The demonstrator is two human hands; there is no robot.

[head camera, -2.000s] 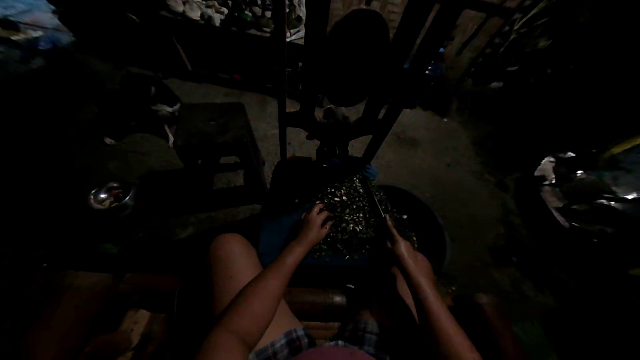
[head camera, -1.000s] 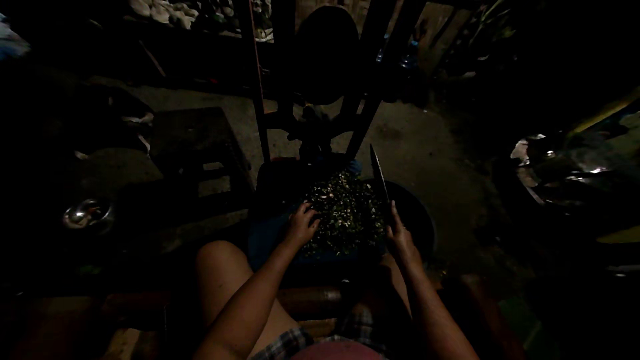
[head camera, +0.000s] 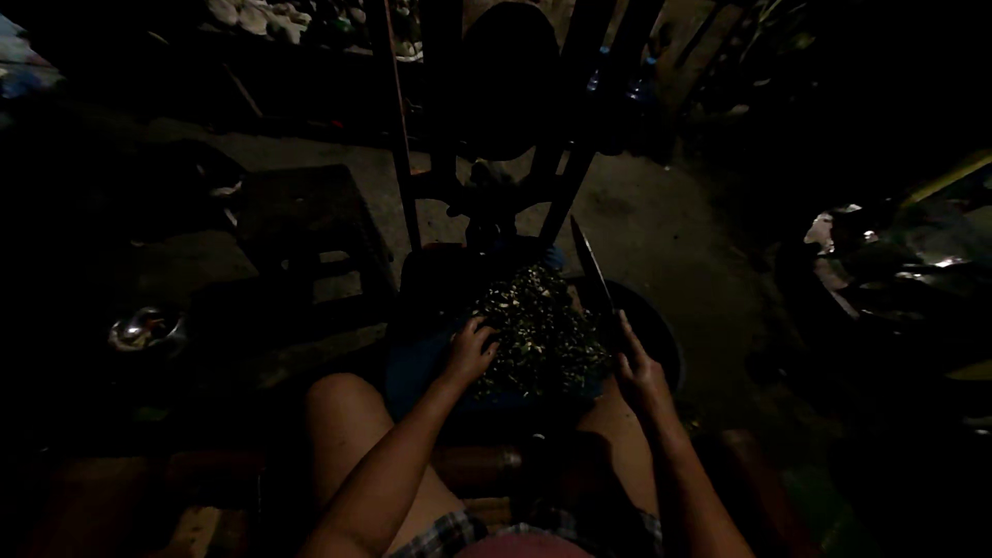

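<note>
A heap of finely chopped green and pale plant matter [head camera: 539, 333] lies between my knees, on what looks like a blue sheet or board [head camera: 415, 372]. My left hand [head camera: 471, 350] rests at the heap's left edge, fingers slightly spread and curled, with no object seen in it. My right hand [head camera: 642, 372] grips the handle of a long-bladed knife [head camera: 593, 260] at the heap's right side. The blade points up and away, clear of the heap. Behind the right part of the heap shows the rim of a dark round tub [head camera: 673, 333]. Dim light hides the detail.
A dark wooden chair [head camera: 570, 190] stands just ahead. To the left are a low stool [head camera: 302, 201] and a shiny metal bowl [head camera: 147, 329] with something in it. Shiny metal ware [head camera: 841, 232] lies at the right. Plastic bottles [head camera: 639, 85] stand at the back.
Between the first earlier frame and the second, the knife in my right hand rose from lower over the heap to point more upward. My left hand has stayed at the heap's left edge.
</note>
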